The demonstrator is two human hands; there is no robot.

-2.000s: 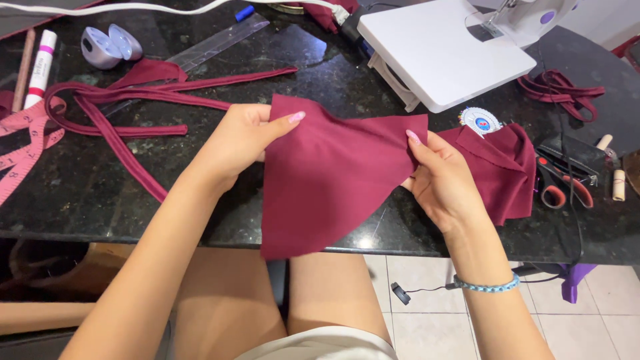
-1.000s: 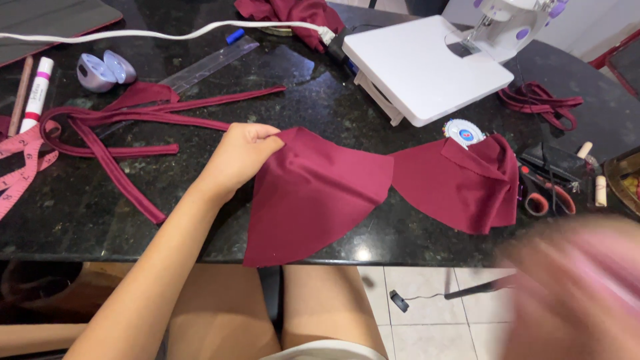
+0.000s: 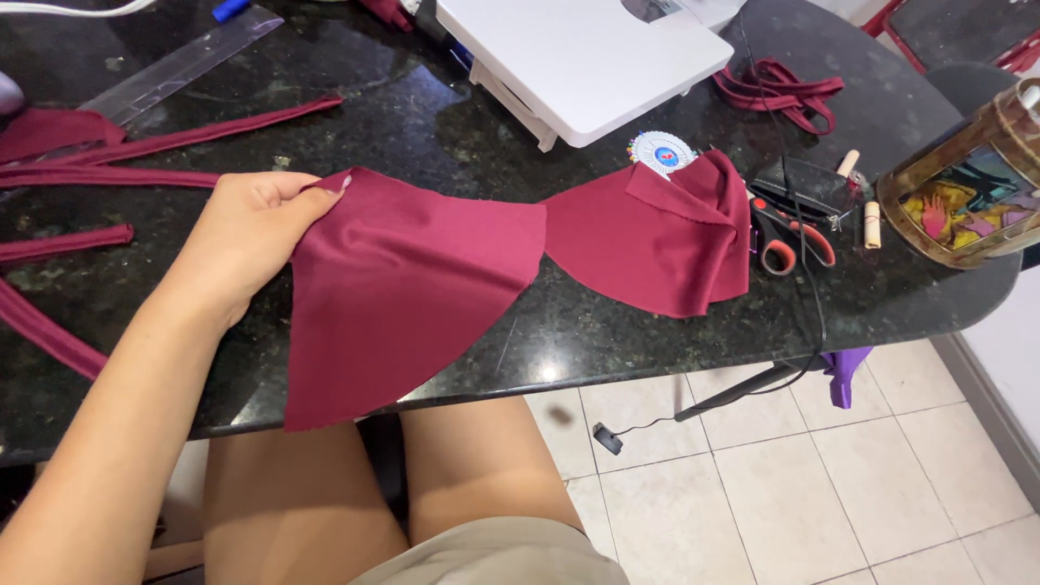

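My left hand [image 3: 260,236] pinches the upper left corner of a maroon fabric piece [image 3: 398,284], thumb on top. That piece lies on the dark stone table, its lower left part hanging over the front edge. Its right corner meets or overlaps a second maroon fabric piece [image 3: 634,252], which is folded over at its right side. A round pin wheel [image 3: 663,153] lies partly under this second piece. Scissors with black and orange handles [image 3: 778,253] rest just right of it. My right hand is out of view.
A white sewing machine's extension table [image 3: 585,57] stands at the back. Maroon strips [image 3: 203,130] and a clear ruler [image 3: 187,69] lie at left. A coiled maroon strip [image 3: 780,93], a black cable [image 3: 788,179], a small black pouch [image 3: 792,199] and a decorated metal container [image 3: 967,179] are at right.
My right hand let go of the fabric's right corner, passed as a blur at lower right, and left the view. The held piece came down onto the table. The view has shifted right.
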